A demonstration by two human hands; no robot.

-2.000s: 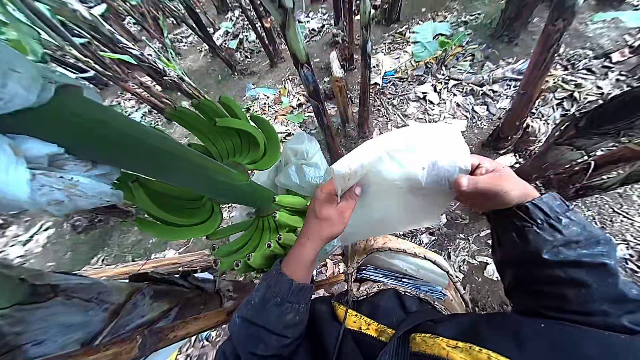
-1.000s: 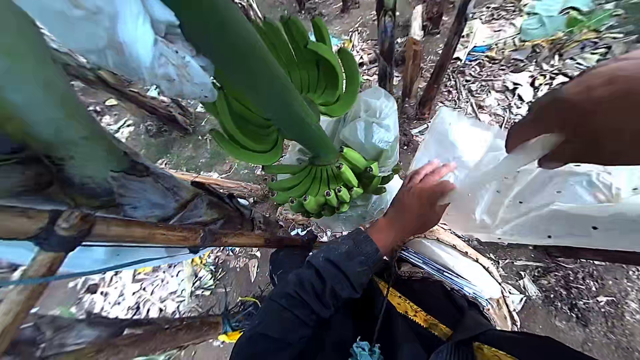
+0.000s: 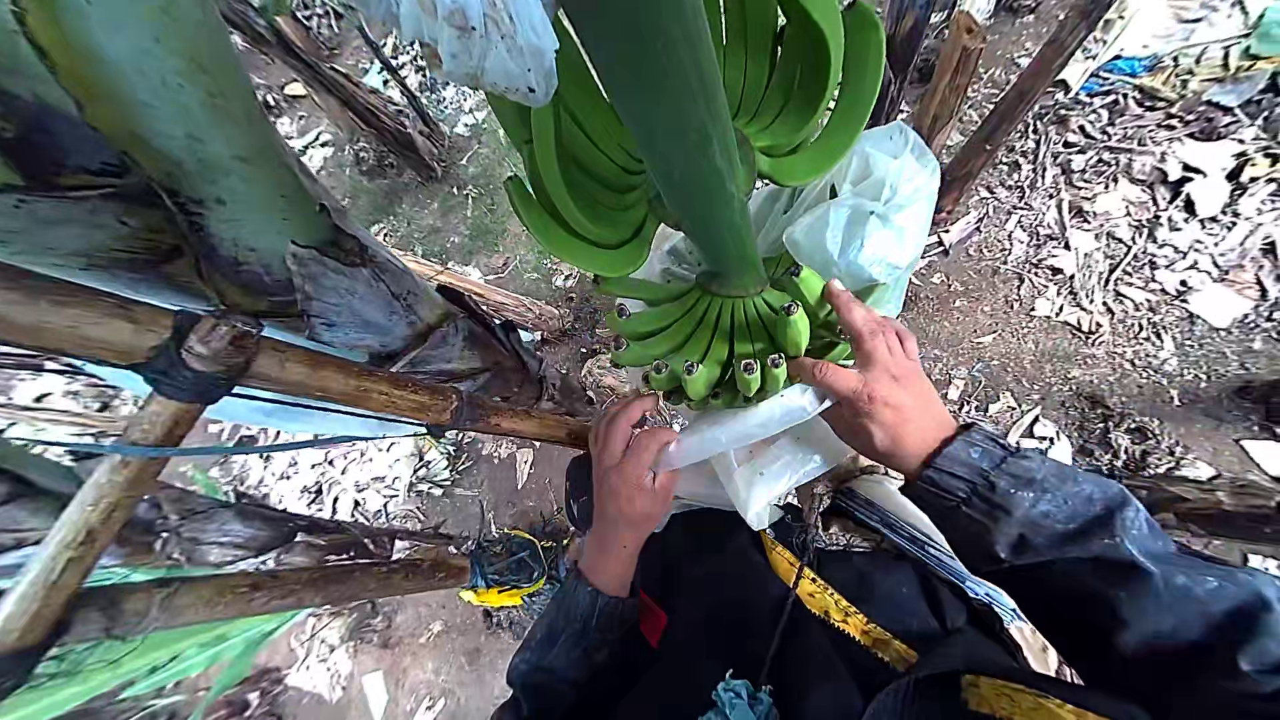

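Note:
A green banana bunch hangs on its thick stalk [image 3: 690, 130], with upper hands of long fruit and a lower hand of small bananas [image 3: 715, 340]. A whitish plastic sheet [image 3: 765, 450], partly folded into a strip, spans the space between my hands, just below the small bananas. My left hand [image 3: 625, 485] grips the strip's left end. My right hand [image 3: 880, 385] is at the right end, thumb near the strip and fingers against the small bananas; whether it grips the plastic is unclear. A translucent bag [image 3: 870, 215] bulges behind the bunch.
A banana trunk [image 3: 190, 140] and a horizontal bamboo pole [image 3: 380, 380] lie to the left, with an upright pole [image 3: 110, 510] tied to it. Bluish plastic [image 3: 480, 40] hangs at the top. Dark wooden posts [image 3: 1010, 110] stand at the upper right. A bundle of strips [image 3: 940, 560] hangs at my waist.
The sheet, spread to the right a second ago, is now gathered below the small bananas. My right hand has come in from the right to the bunch. The view has shifted closer to the bunch.

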